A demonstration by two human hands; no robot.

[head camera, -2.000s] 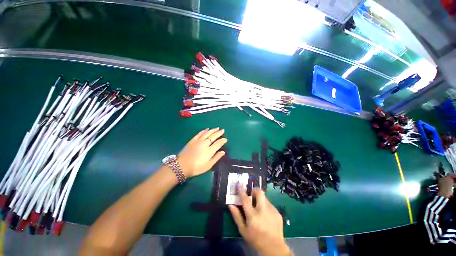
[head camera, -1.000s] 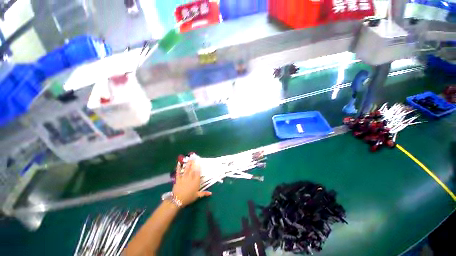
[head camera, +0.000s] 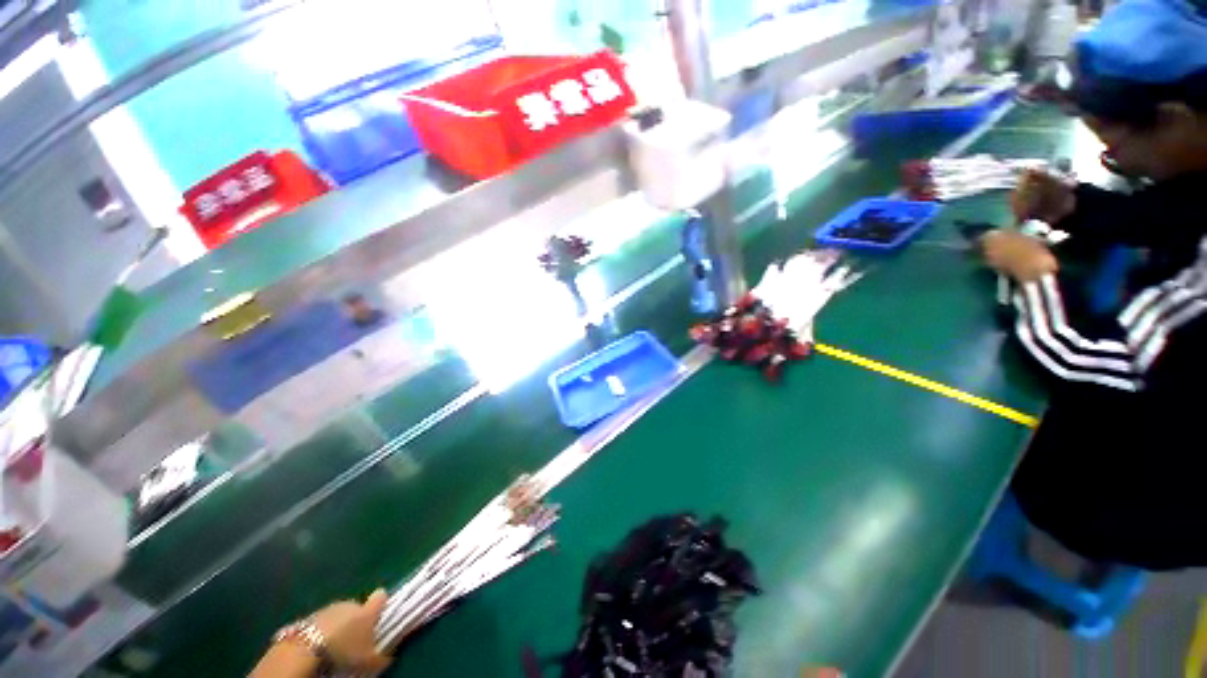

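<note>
My left hand (head camera: 347, 636), with a bracelet at the wrist, is at the lower left, closed around the near end of a bundle of white cables (head camera: 457, 570). The cables point up and right, and their coloured wire tips (head camera: 527, 501) lie at the far end. The hand hides the red ends. A heap of black connector housings (head camera: 669, 596) lies right of the bundle, cut off by the bottom edge. A small skin-coloured patch at the bottom edge may be my right hand (head camera: 822, 673); its state cannot be seen.
A blue parts tray (head camera: 617, 380) stands beside the metal rail (head camera: 635, 417). Red-ended harnesses (head camera: 755, 334) lie behind the yellow line (head camera: 927, 382). Another person (head camera: 1125, 318) works at the right near a second blue tray (head camera: 879, 225). Red bins (head camera: 516, 113) stand on the shelf behind.
The view has swung right, showing more of the other person. My left hand has gone from the fixture to the cable bundle and closed on it; the bundle looks narrower. My right hand has left the fixture.
</note>
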